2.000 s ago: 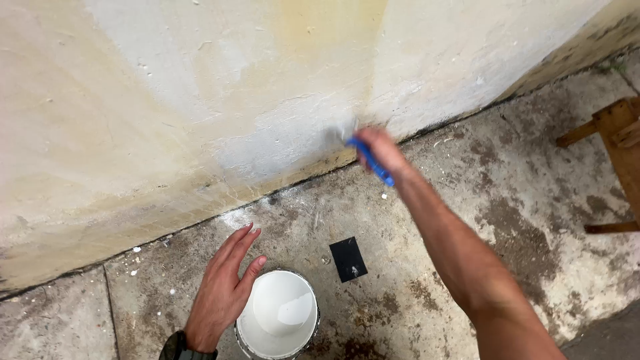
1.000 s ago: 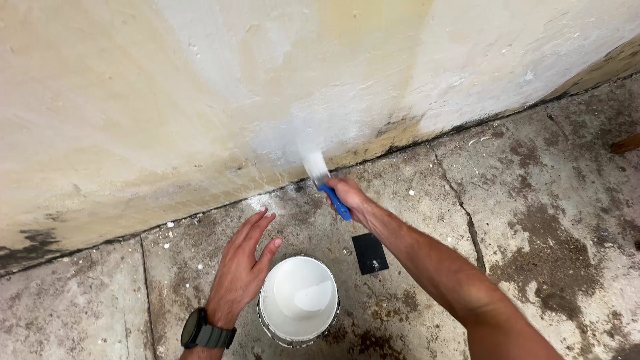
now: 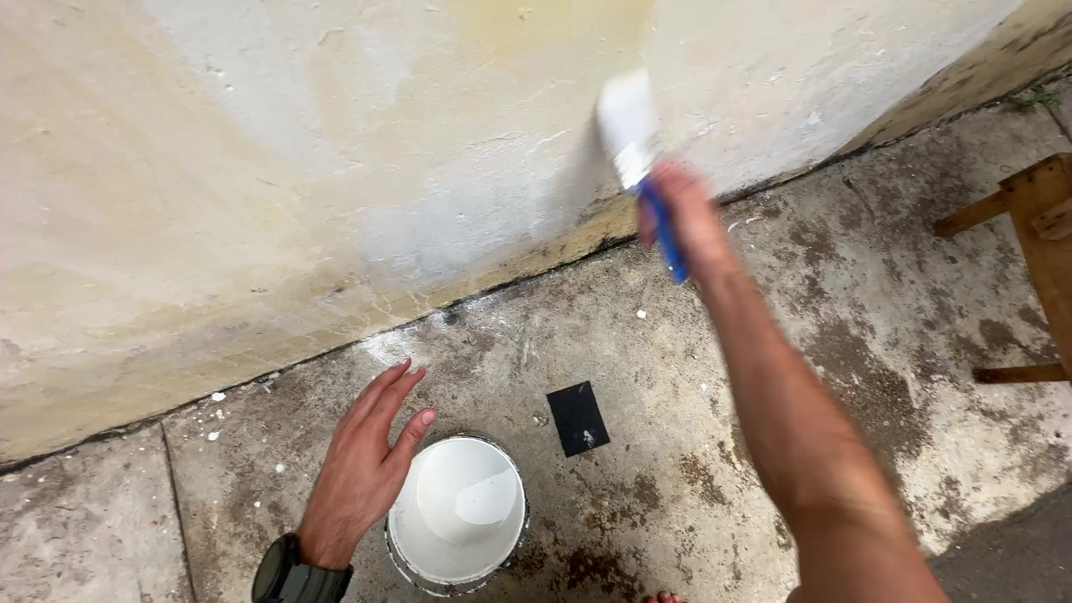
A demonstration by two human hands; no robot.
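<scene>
My right hand point(image 3: 682, 213), blurred by motion, grips the blue handle of a paintbrush point(image 3: 628, 121). The white bristles point up at the lower part of a patchy cream and white wall point(image 3: 276, 151); whether they touch it cannot be told. Empty and with fingers apart, my left hand point(image 3: 364, 456) hovers by the upper left rim of a round bucket point(image 3: 456, 511) of white paint. A dark watch point(image 3: 297, 569) is on the left wrist. Right of the bucket, a black rectangular sheet point(image 3: 578, 419) lies on the concrete floor.
A wooden stool or bench point(image 3: 1038, 243) stands at the right edge. The stained concrete floor point(image 3: 670, 377) meets the wall along a dark slanting joint. White paint flecks dot the floor at left. Toes show at the bottom edge.
The brush in my right hand has moved up and to the right along the wall since one second ago. My left hand still hovers beside the bucket. The view has shifted somewhat.
</scene>
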